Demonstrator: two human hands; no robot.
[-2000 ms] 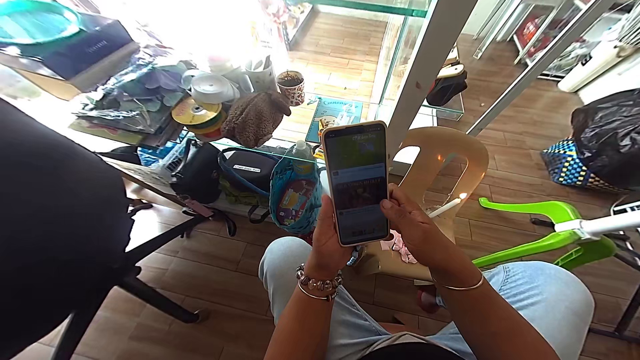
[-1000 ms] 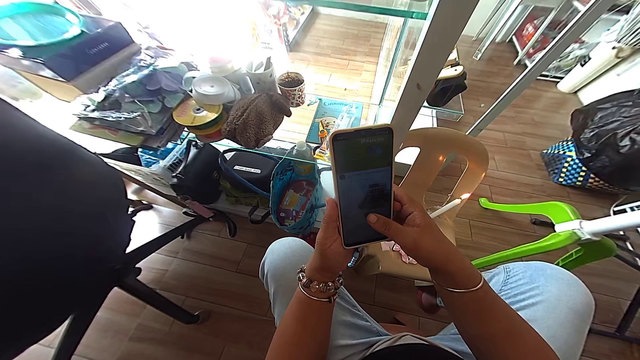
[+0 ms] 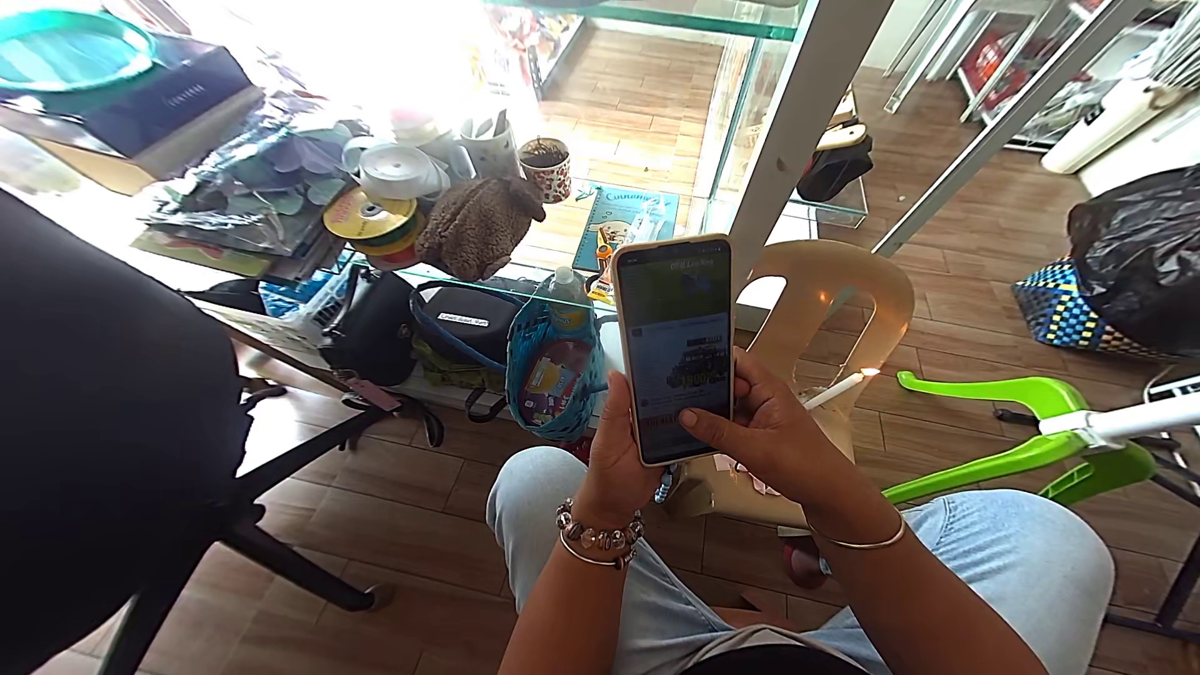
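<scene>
A smartphone [image 3: 677, 347] in a pale case is upright between my hands above my lap, its lit screen facing me. My left hand [image 3: 623, 459] grips its left edge and lower back, with a beaded bracelet and a metal bangle on that wrist. On the other side, my right hand [image 3: 764, 422] holds the right edge, and its thumb lies on the lower screen. A lit white candle [image 3: 839, 390] stands slanted just beyond the right hand, over a beige plastic chair [image 3: 825, 267]. Part of the chair seat is hidden behind my hands.
On the glass shelf at left are ribbon spools [image 3: 370, 217], a brown fuzzy item [image 3: 480, 228] and a patterned cup [image 3: 546, 171]. Below sits a blue woven basket [image 3: 555, 375]. A black office chair [image 3: 112, 422] fills the left; a green-legged stand [image 3: 1022, 450] and a woven bag [image 3: 1069, 305] are at right.
The picture on the phone's screen has changed, and my right thumb has shifted over the screen. Both hands keep hold of the phone.
</scene>
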